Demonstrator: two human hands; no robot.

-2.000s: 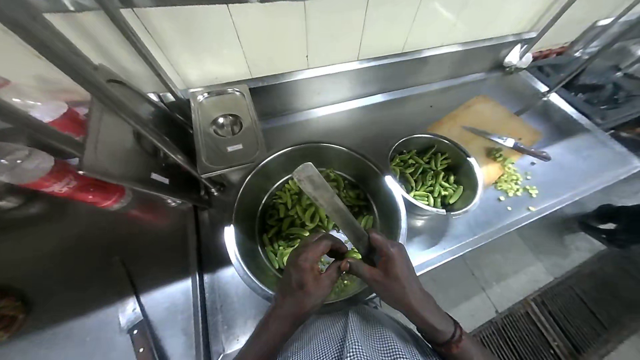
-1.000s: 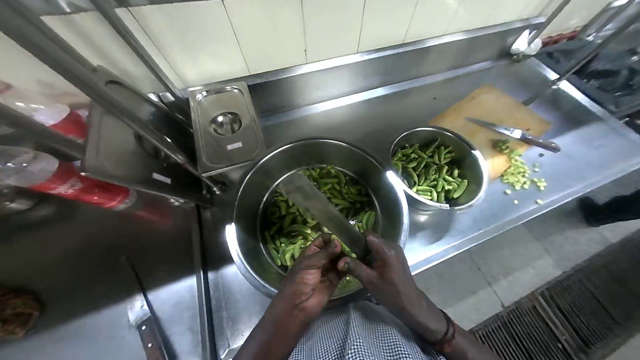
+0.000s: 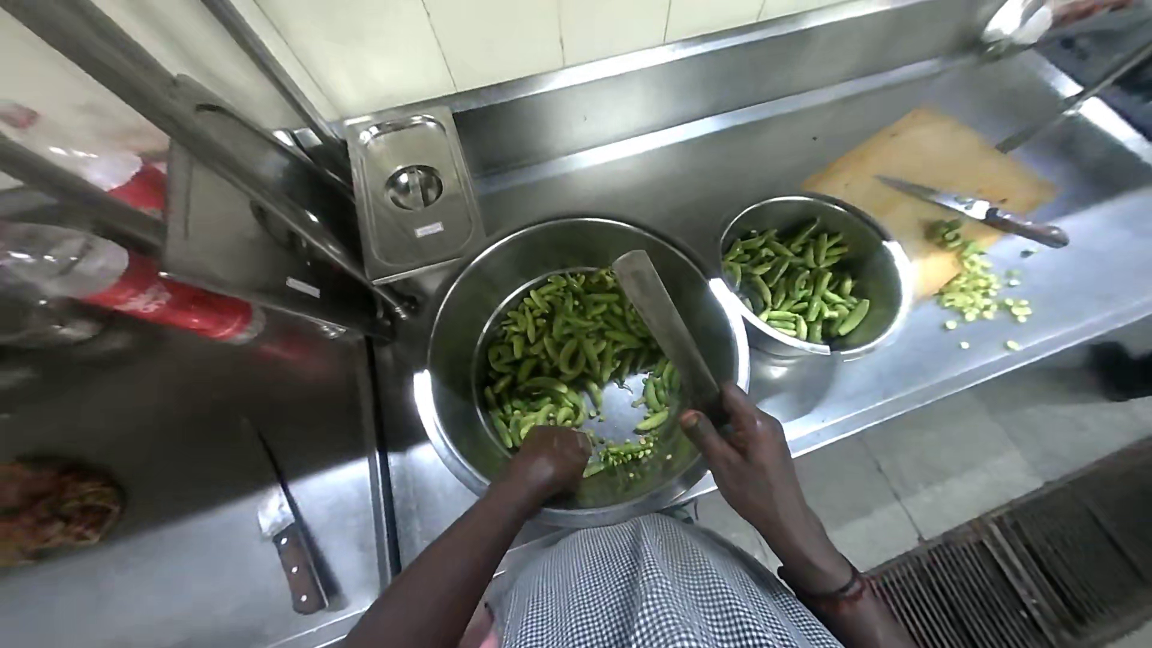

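Note:
My right hand [image 3: 742, 441] grips the handle end of a wide-bladed knife [image 3: 661, 319], its blade slanting up and left over a large round steel pot [image 3: 733, 360]. Inside the pot lie green finger-shaped vegetables [image 3: 576, 333], with small cut green bits [image 3: 625, 450] near its front. My left hand [image 3: 553, 459] is down inside the front left of the pot, beside the vegetables; its fingers are mostly hidden, so whether it holds one cannot be told. A smaller steel pot [image 3: 891, 270] with more green vegetables [image 3: 805, 279] stands to the right.
A knife [image 3: 981, 211] lies on a wooden cutting board [image 3: 909, 153], with chopped green pieces [image 3: 976, 288] beside it. Another knife [image 3: 292, 544] lies on the left counter. A lidded steel container [image 3: 414, 193], metal rack bars [image 3: 207, 135] and a red-labelled plastic bottle [image 3: 171, 297] stand at the left.
My hands have moved apart. The left has gone from beside the right, over the pot's front, down into the pot on the left; the right still grips the wide-bladed knife.

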